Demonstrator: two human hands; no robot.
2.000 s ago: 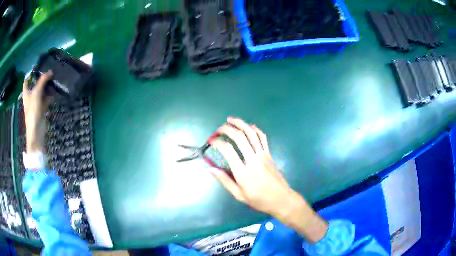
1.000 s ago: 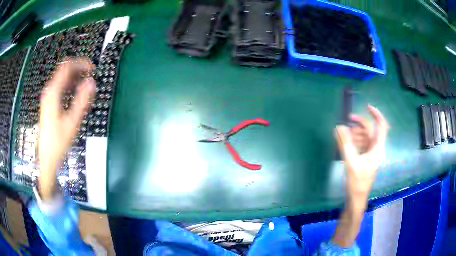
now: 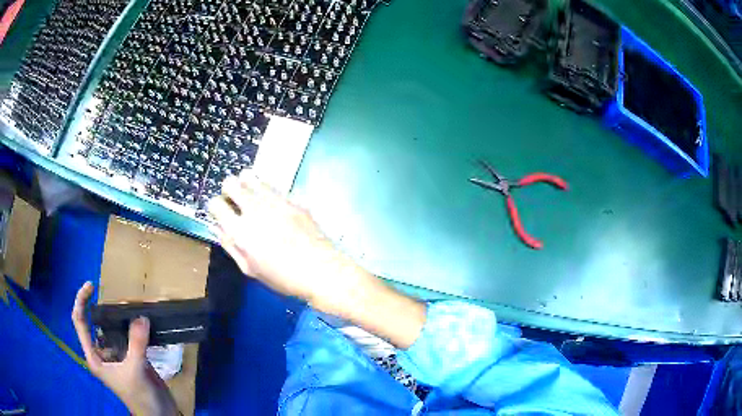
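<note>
My left hand (image 3: 126, 366) is at the lower left, below the bench edge, and holds a black plastic housing (image 3: 181, 320) in front of a brown cardboard box. My right hand (image 3: 272, 236) reaches across to the near edge of the sheets of small parts (image 3: 211, 89), beside a white paper strip (image 3: 285, 150). Its fingertips are bent down at the sheet, and whether they hold a small part cannot be told. Flush cutters with red handles (image 3: 514, 213) lie open on the green bench, away from both hands.
Stacked black housing frames (image 3: 582, 57) and a blue bin (image 3: 621, 122) of dark parts stand at the upper right. Long black housings (image 3: 731, 272) lie at the right edge. The brown cardboard box (image 3: 154, 264) with a pale plastic bag (image 3: 165, 360) is below the bench.
The view has turned left. My left hand has gone from over the sheets to below the bench with a housing. My right hand has moved from the bench's right side to the sheets' edge.
</note>
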